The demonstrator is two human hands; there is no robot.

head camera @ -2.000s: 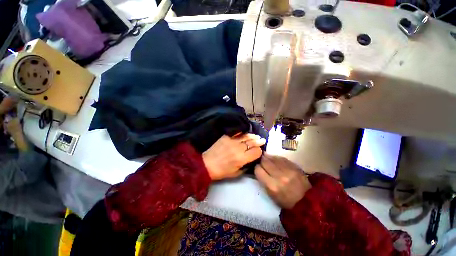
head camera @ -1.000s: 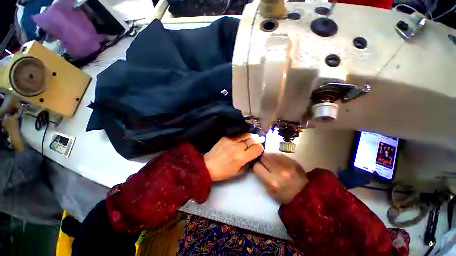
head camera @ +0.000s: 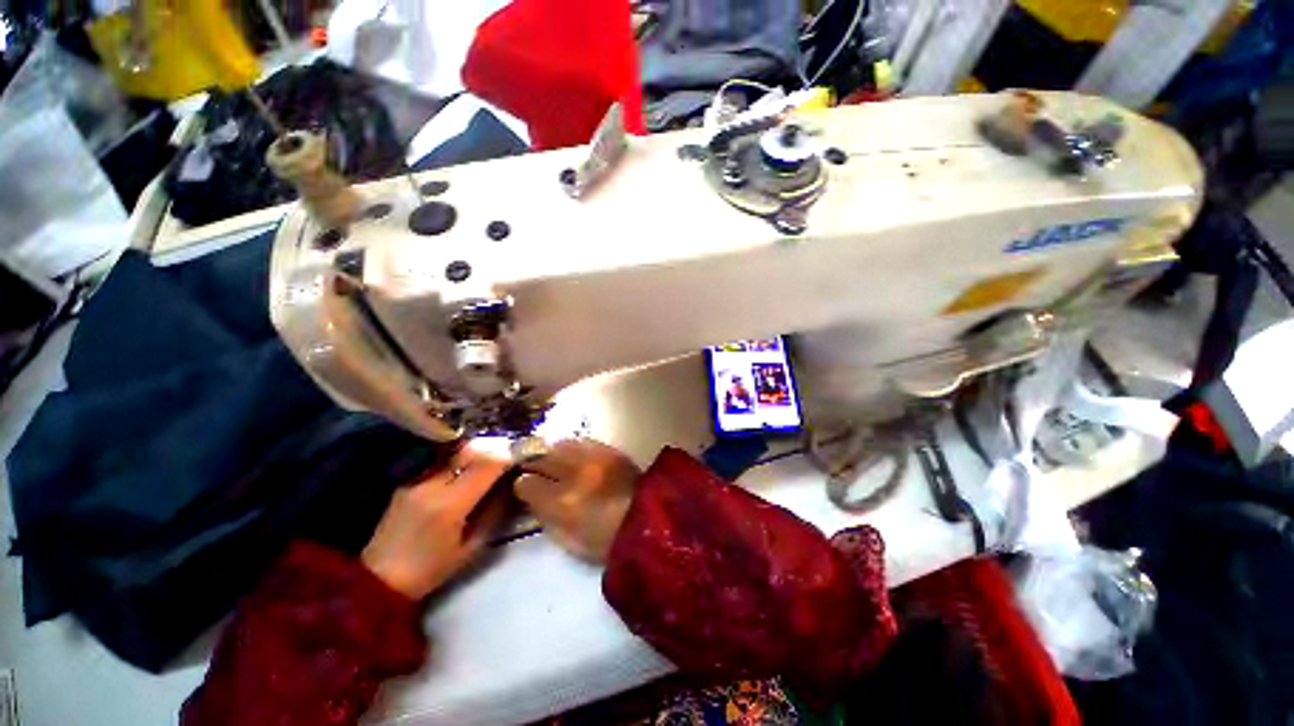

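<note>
The dark navy garment piece (head camera: 185, 426) lies left of the needle area on the white table. My left hand (head camera: 437, 522) presses on the cloth's edge just in front of the presser foot (head camera: 528, 448). My right hand (head camera: 579, 496) is beside it, fingertips pinched at the cloth edge close to the foot. The fingers hide most of the cloth edge. The cream sewing machine (head camera: 639, 255) marked JACK stands over them. A lit smartphone (head camera: 754, 386) is propped under the machine arm, with a small dark scrap (head camera: 734, 455) at its lower left.
Scissors (head camera: 863, 475) and a thin dark tool (head camera: 939, 475) lie right of the phone. A crumpled clear plastic bag (head camera: 1086, 610) is at the right edge of the table. Red cloth (head camera: 561, 71) and a black plastic bundle (head camera: 284, 142) are behind the machine.
The view has swung to the right, showing the whole machine arm. The hands remain at the presser foot, the right hand now nearer to it. The phone screen content has changed.
</note>
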